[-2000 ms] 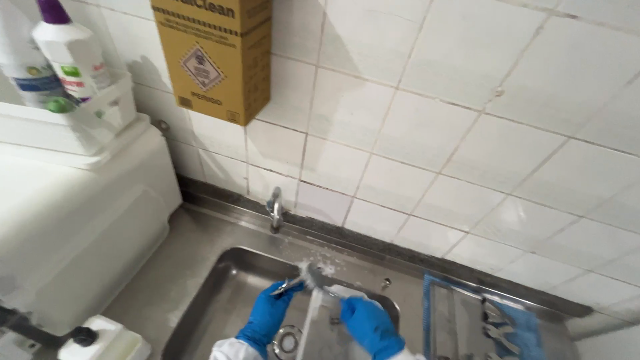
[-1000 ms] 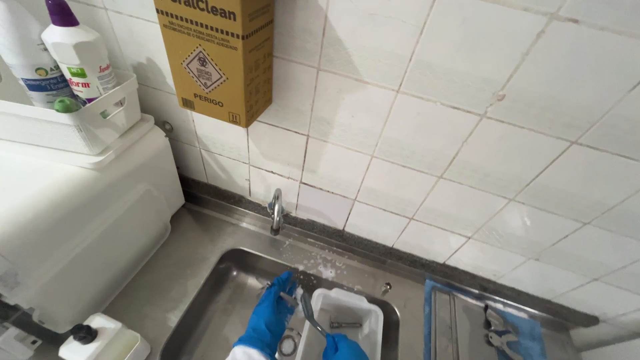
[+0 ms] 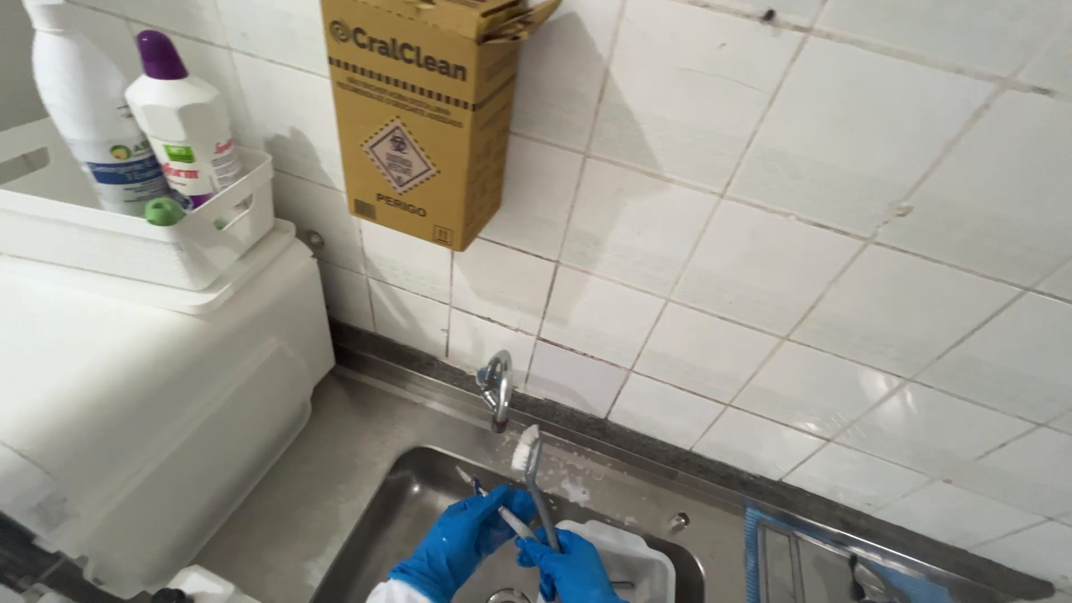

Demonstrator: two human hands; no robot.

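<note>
My left hand (image 3: pixel 471 536), in a blue glove, holds a slim metal instrument (image 3: pixel 514 523) over the steel sink basin (image 3: pixel 402 494). Close on its right, my right hand (image 3: pixel 571 563), gloved too, grips a grey-handled scrub brush (image 3: pixel 536 486) whose white bristles point up, near the chrome faucet (image 3: pixel 500 392). The instrument's lower end reaches the right hand's fingers. Partly behind the right hand, a white plastic tub (image 3: pixel 649 559) stands in the basin with a metal piece inside.
A yellow cardboard sharps box (image 3: pixel 419 126) hangs on the tiled wall. At left, a white basket (image 3: pixel 109 243) of bottles stands on a white appliance (image 3: pixel 151 368). Metal instruments (image 3: pixel 871 578) lie on a blue cloth (image 3: pixel 752 553) at right. A white container (image 3: pixel 205 586) is at the lower left.
The brush has risen from the tub's edge to upright near the faucet. Both hands are now close together, left of the tub.
</note>
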